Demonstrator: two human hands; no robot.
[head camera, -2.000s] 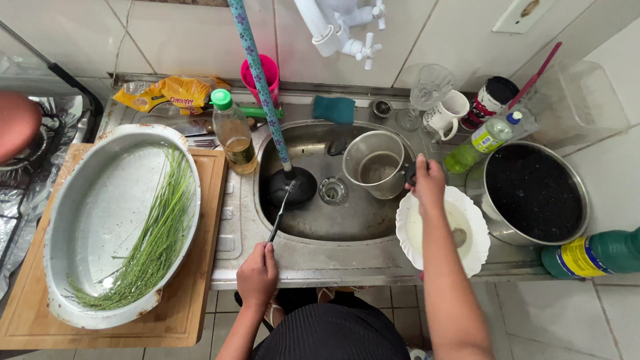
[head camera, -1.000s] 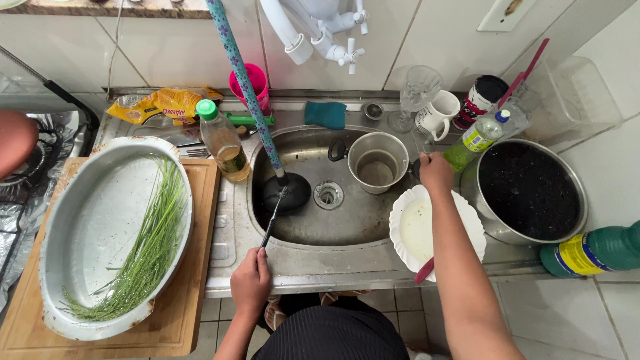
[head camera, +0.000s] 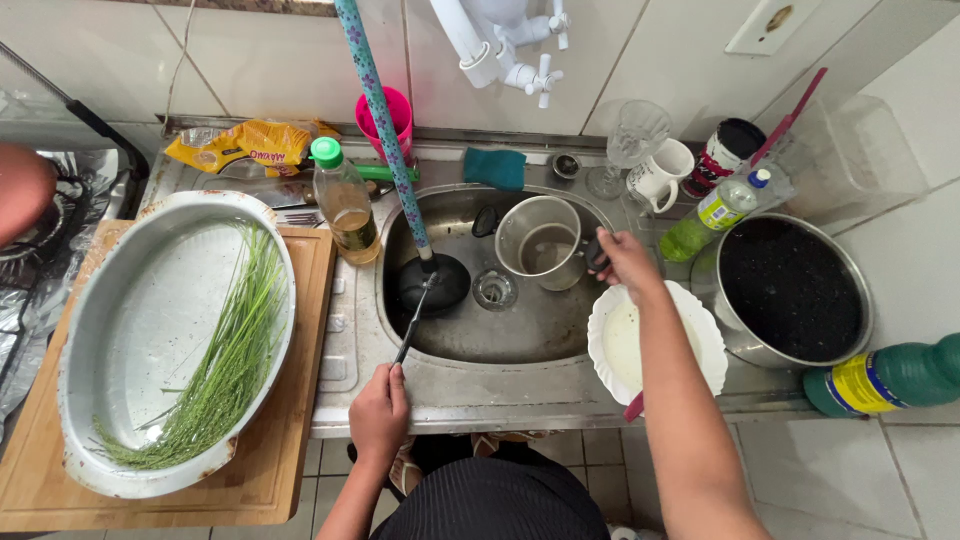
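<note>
My left hand (head camera: 379, 409) grips the dark handle of a thin utensil (head camera: 417, 319), its tip over the black rubber plunger cup (head camera: 442, 285) in the sink's left side. The plunger's flowered blue stick (head camera: 386, 135) leans up toward the wall. With my right hand (head camera: 626, 262) I hold the black side handle of a metal pot (head camera: 537, 214), which has brownish liquid in it and is over the steel sink (head camera: 517, 330), right of the drain strainer (head camera: 495, 289). Under my right forearm is a white scalloped bowl (head camera: 619, 337) with whitish liquid.
An oval metal basin (head camera: 120, 300) of green stalks (head camera: 225, 360) rests on a wooden board (head camera: 300, 390) at left. A plastic bottle (head camera: 349, 217) and a teal sponge (head camera: 493, 169) stand near the sink. At right are a dark-filled pot (head camera: 791, 289), a mug (head camera: 660, 174) and a green bottle (head camera: 885, 379).
Two seconds ago the pot was tilted; a second ago it was more upright. It now leans slightly again, with my right hand still on its handle. My left hand keeps its hold.
</note>
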